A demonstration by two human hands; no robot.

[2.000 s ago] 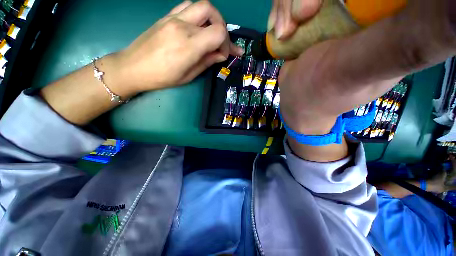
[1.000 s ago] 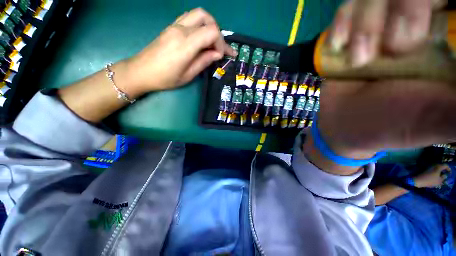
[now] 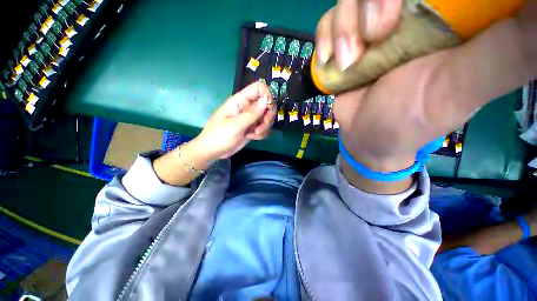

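Observation:
The black tray lies on the green mat with two rows of small modules, each with a green board and an orange-and-white end. My left hand is at the tray's lower left corner, fingers bent at the left end of the lower row; whether it holds anything I cannot tell. My right hand is shut on the orange electric screwdriver, with a tan wrapped grip. Its dark tip is over the tray, right of the upper-row boards. My right forearm hides much of the tray's right part.
Another loaded black tray lies at the far left. A blue bin with brown card stands below the mat's edge. A person's arm with a blue band is at lower right. Pale sheets lie at the right edge.
My left hand has moved from the upper row down to the lower row's left end. The screwdriver was swung right, off the tray, and is back over it.

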